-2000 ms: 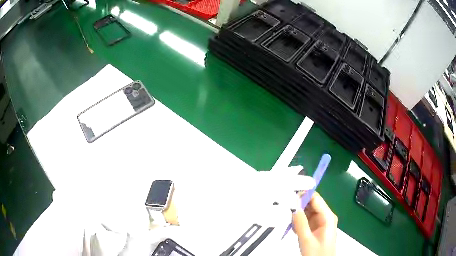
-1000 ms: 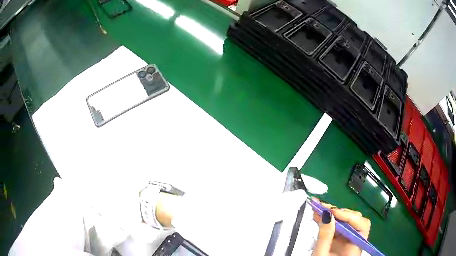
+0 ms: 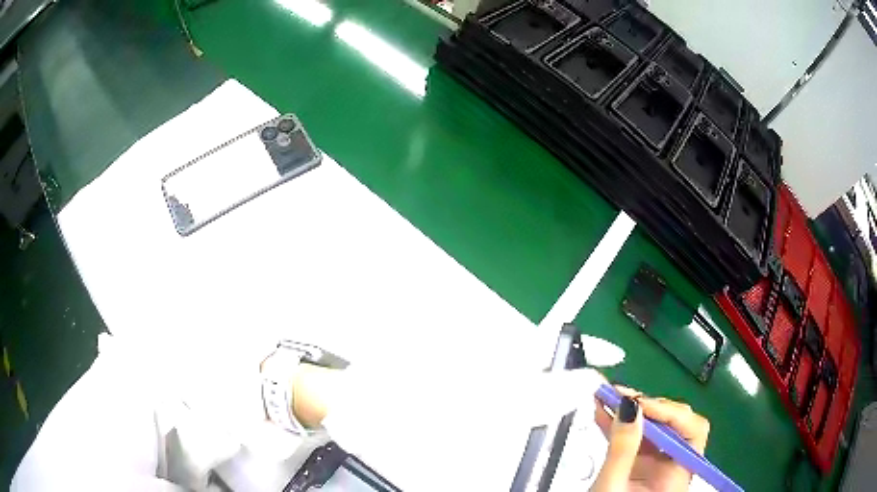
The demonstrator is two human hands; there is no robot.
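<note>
My left hand, in a white glove that blends into the white sheet, grips a black phone middle frame seen nearly edge-on at the lower middle. My right hand, bare with dark nails, holds a slim purple pen-like tool near the frame's right side. The tool's tip is hard to make out against the bright glove. Another black frame lies below my left wrist, cut off by the bottom edge. A greyer-edged frame lies alone on the sheet at upper left.
A tall stack of black blister trays stands at upper right. Red trays holding dark frames lie beside it. A loose black frame lies on the green surface near a white strip. My left wrist bears a watch.
The held frame has turned edge-on, and the tool has swung from upright to slanting down-right. The loose frame at right has shifted up-left relative to the trays. The watch face has turned away.
</note>
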